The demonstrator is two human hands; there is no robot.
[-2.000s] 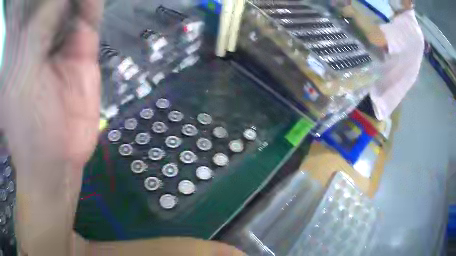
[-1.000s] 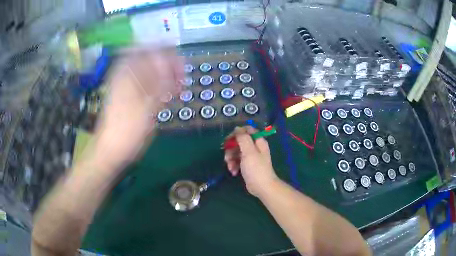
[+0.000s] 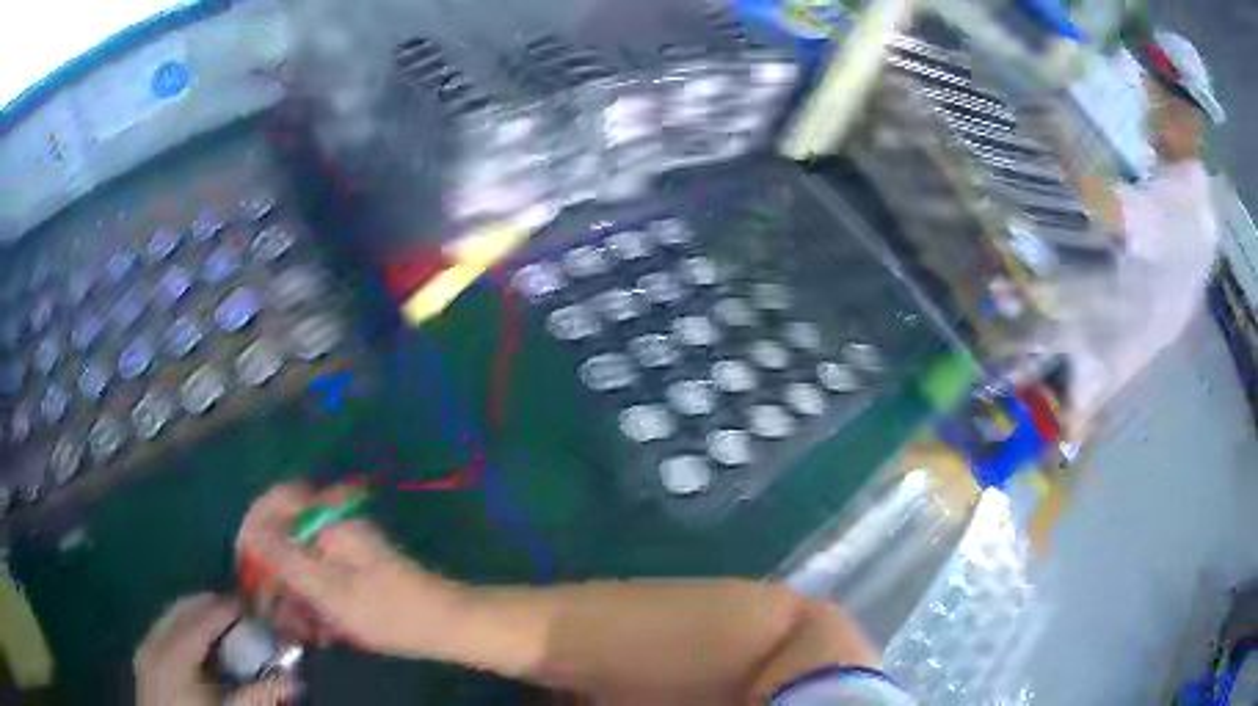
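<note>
My right hand (image 3: 338, 572) is closed around the green-handled test probe (image 3: 328, 516), with its red front end pointing down at the left. My left hand (image 3: 186, 654) is at the lower left, its fingers around the round metal test fixture (image 3: 248, 647). Blur and fingers hide whether a part sits on it. The probe end is close to the fixture; contact cannot be told. The second parts tray (image 3: 734, 505) holds rows of pale-faced round speaker drivers (image 3: 686, 473).
The large parts tray (image 3: 180, 452) is at left. A yellow strip (image 3: 476, 266) and red wires (image 3: 428, 483) lie beyond my right hand. Stacked blister trays (image 3: 621, 131) stand behind. An empty blister tray (image 3: 966, 607) is low at right. A person (image 3: 1152, 262) is at upper right.
The view has turned right. My left hand has come down from over the large tray to the fixture. My right hand has brought the probe to the fixture.
</note>
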